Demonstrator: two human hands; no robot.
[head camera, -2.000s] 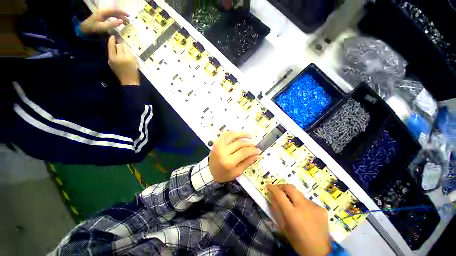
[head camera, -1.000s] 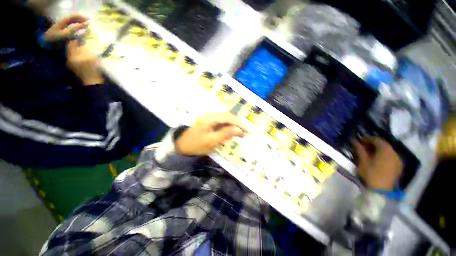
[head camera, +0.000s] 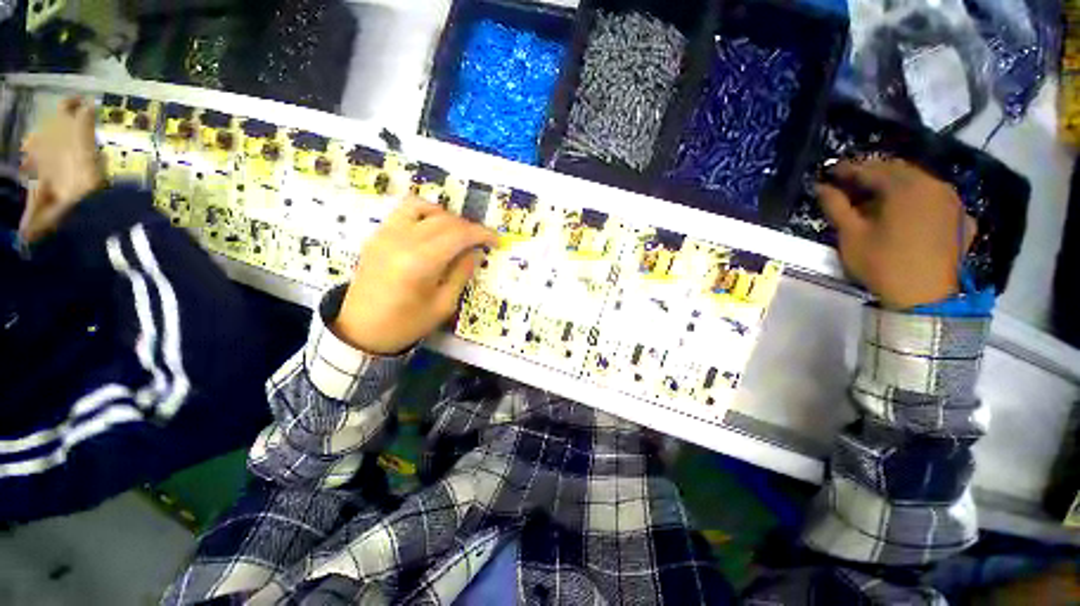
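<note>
A cream-yellow PCB panel (head camera: 557, 284) lies on the pale rail in front of me, with yellow and dark parts along its far edge. My left hand (head camera: 409, 275) rests at the panel's left end, fingers bent; whether it holds a small part cannot be told. My right hand (head camera: 894, 231) is over the bin of small black components (head camera: 870, 136), fingertips bent down at the bin's near left part; what they hold is hidden. A blue strap (head camera: 947, 304) is round my right wrist.
Beyond the rail (head camera: 817, 263) stand bins of bright blue (head camera: 503, 89), grey (head camera: 624, 89) and blue-violet parts (head camera: 737, 118). Clear bags (head camera: 936, 83) lie behind. At left, a neighbour's hand (head camera: 65, 166) is over another panel (head camera: 255, 207).
My right hand has gone from the panel to the black-component bin. My left hand stays near the panel's left end. The view has turned, so the rail now lies more level.
</note>
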